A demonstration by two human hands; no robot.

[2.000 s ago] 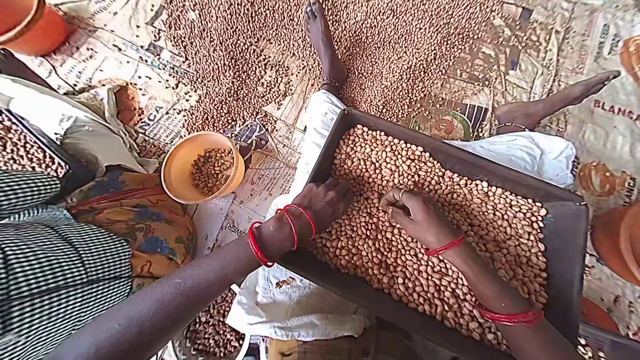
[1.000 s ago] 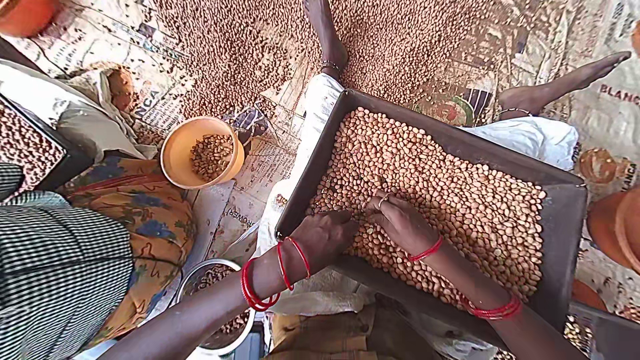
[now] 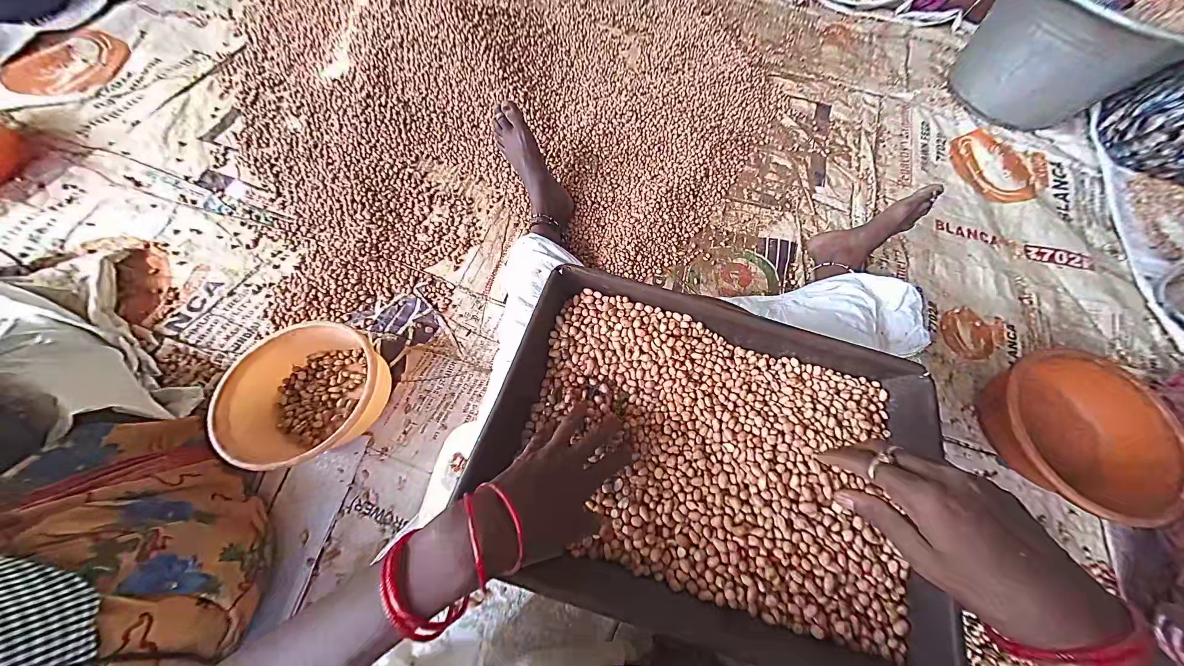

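Note:
A dark rectangular tray (image 3: 740, 338) rests tilted across my lap, full of light brown nuts or seeds (image 3: 740, 462). My left hand (image 3: 564, 472) lies spread on them at the tray's left side, fingers apart; a few darker pieces show just beyond its fingertips. Over the tray's right side is my right hand (image 3: 934, 527), a ring on one finger, thumb and fingers apart over the nuts. Nothing is visibly held in either hand, though the palms are hidden. Red bangles circle both wrists.
A yellow-orange bowl (image 3: 236, 398) partly filled with darker nuts stands left of the tray. Orange bowls (image 3: 1091, 435) are at the right. Beyond my feet, a large spread of nuts (image 3: 629, 120) covers printed sacking. A grey bucket (image 3: 1036, 65) stands upper right; patterned cloth (image 3: 157, 555) lies lower left.
My hands, close together over the tray one second ago, are now apart: the left on the tray's left side, the right over its right side. The view has shifted and shows the grey bucket.

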